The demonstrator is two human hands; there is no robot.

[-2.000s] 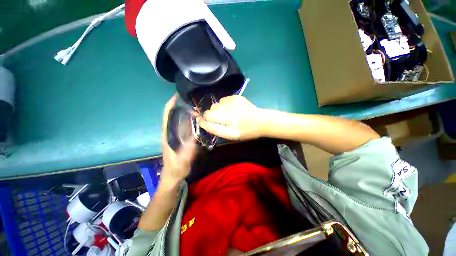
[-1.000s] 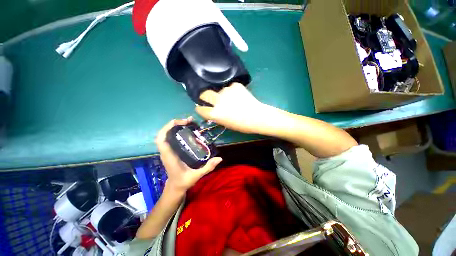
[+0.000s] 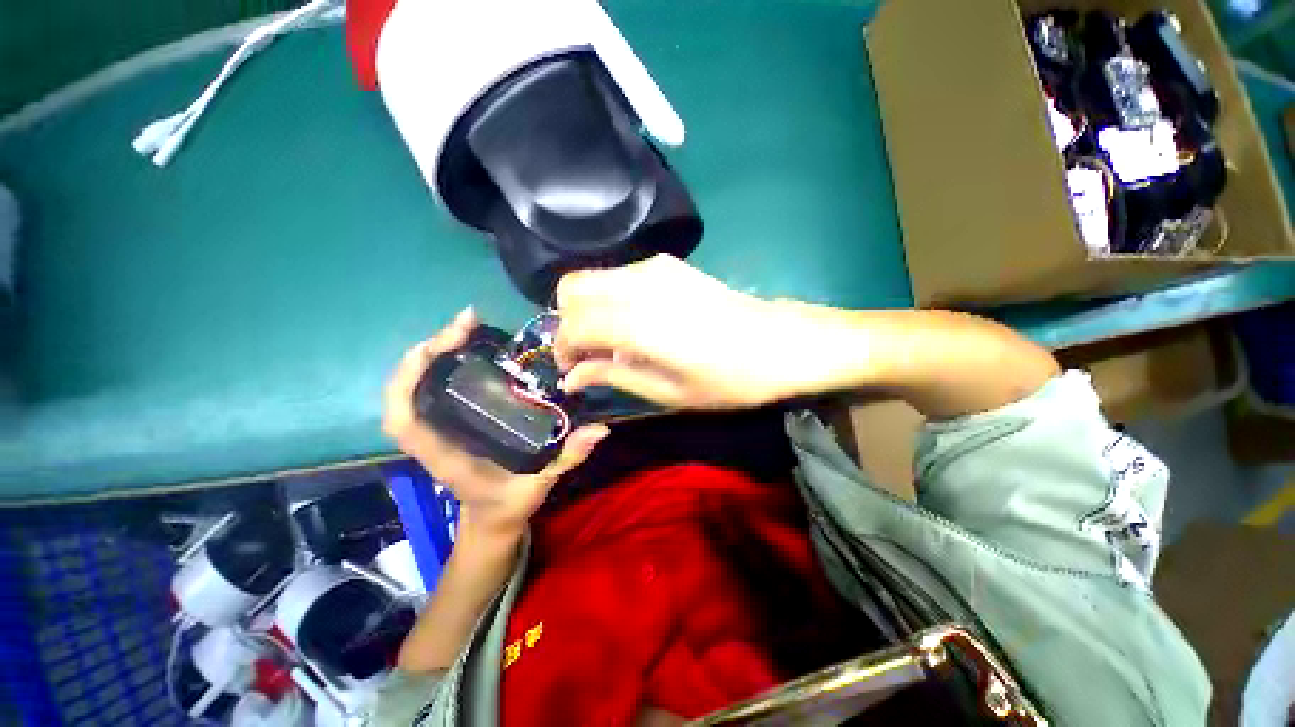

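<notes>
The camera housing (image 3: 490,50), a white shell with a black lower part, lies on the green bench with its black end toward me. My left hand (image 3: 476,469) holds the black front module (image 3: 490,412) in the palm, its board and thin wires facing up. My right hand (image 3: 646,334) is beside the module, just below the housing's black end, with its fingertips pinched at the thin wire leads (image 3: 536,362). The fingers hide the wire ends. A white antenna (image 3: 646,93) stands along the housing's right side.
An open cardboard box (image 3: 966,171) of black-and-white modules stands at the right. A white forked tail cable (image 3: 213,93) lies at the upper left. A blue crate (image 3: 85,611) of housings is below the bench's front edge at left. A red piece (image 3: 365,43) is at the housing's top.
My left hand first came down from the housing's end with the module, then shifted slightly left. My right hand moved from the housing's open end to the wires beside the module.
</notes>
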